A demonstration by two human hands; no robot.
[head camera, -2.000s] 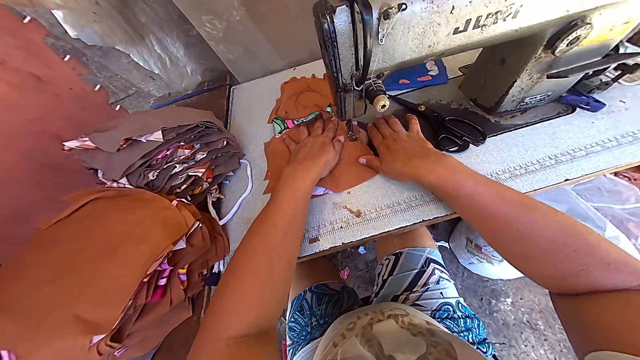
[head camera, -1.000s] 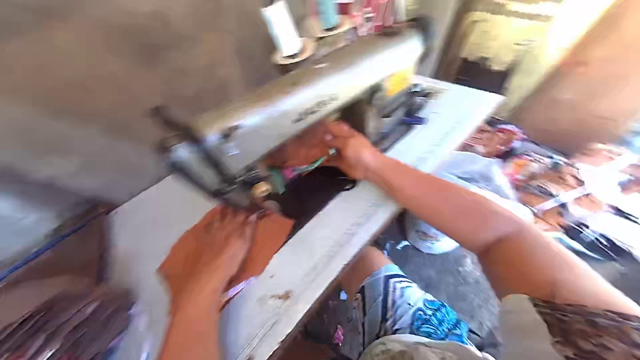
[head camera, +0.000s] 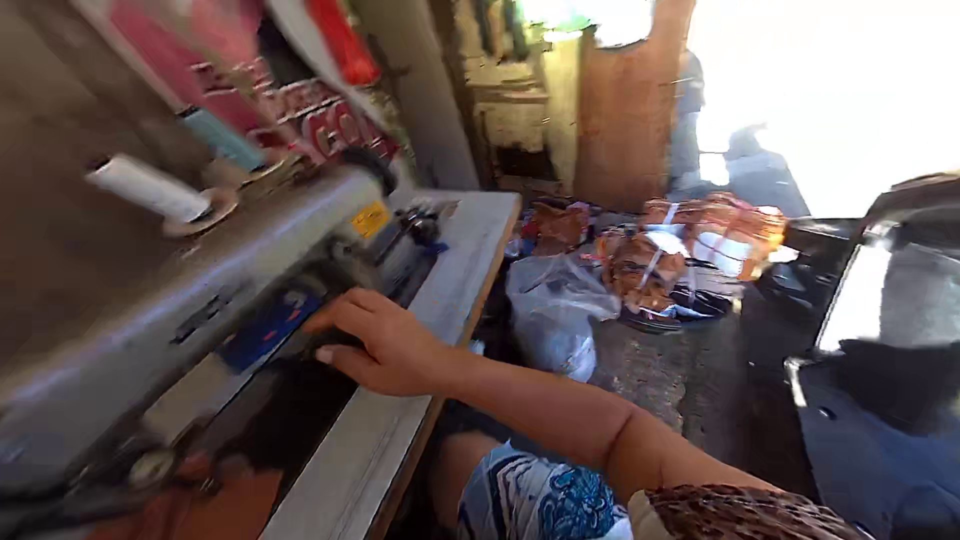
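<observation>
My right hand (head camera: 375,341) reaches under the arm of the sewing machine (head camera: 225,300), near its pillar, fingers half curled. Blur hides whether anything is between the fingers. Just beyond the fingertips, a blue cloth or pouch (head camera: 266,326) with red marks lies behind the dark machine bed. Brown fabric (head camera: 225,502) spreads beneath the needle end at the lower left. My left hand is not visible in the current view.
White and light-blue thread spools (head camera: 150,187) (head camera: 223,139) stand behind the machine. Right of the white table (head camera: 465,277) are a clear plastic bag (head camera: 559,307), tied fabric bundles (head camera: 645,266) and a dark object with a glossy surface (head camera: 877,360).
The view has swung far to the right. My right hand has left the fabric by the needle and is under the machine arm. My left hand has gone out of view.
</observation>
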